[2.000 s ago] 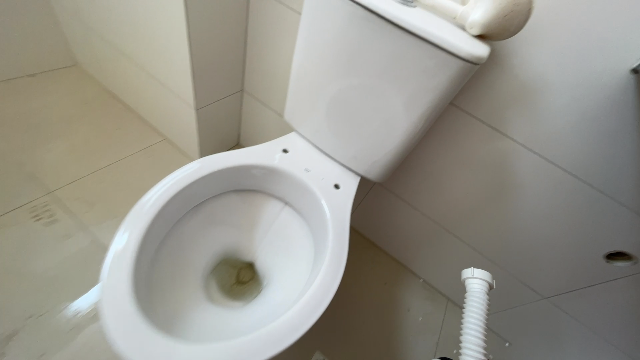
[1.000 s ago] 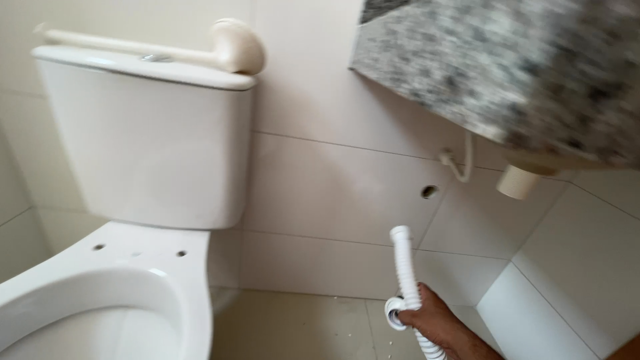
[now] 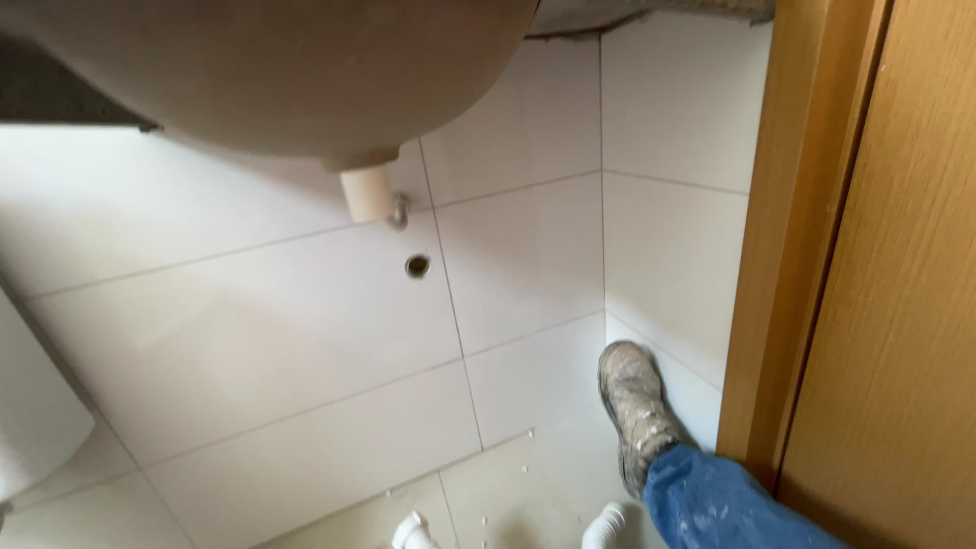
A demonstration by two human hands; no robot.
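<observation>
Neither of my hands can be made out; whether one holds the hose below the bottom edge is hidden. Two white plastic pieces reach in at that edge: a pipe end with a collar [image 3: 412, 531] and, farther right, a ribbed flexible drain hose end [image 3: 605, 526]. Above them hangs the underside of a wash basin [image 3: 305, 84], with a short cream drain tailpiece [image 3: 367, 195] pointing down. A metal fitting [image 3: 399, 212] sticks out of the tiled wall just behind it, and a round drain hole [image 3: 418, 266] lies a little lower.
A worn, dusty boot [image 3: 633, 404] and a blue trouser leg [image 3: 724, 503] are by the right wall corner. A wooden door frame [image 3: 785, 229] borders the right. Part of the white toilet [image 3: 38, 412] shows at left. Small white bits [image 3: 524, 469] lie on the floor.
The view has swung right from the toilet to below the basin. One second ago a hand gripped the ribbed hose at the lower right; that hand is no longer seen.
</observation>
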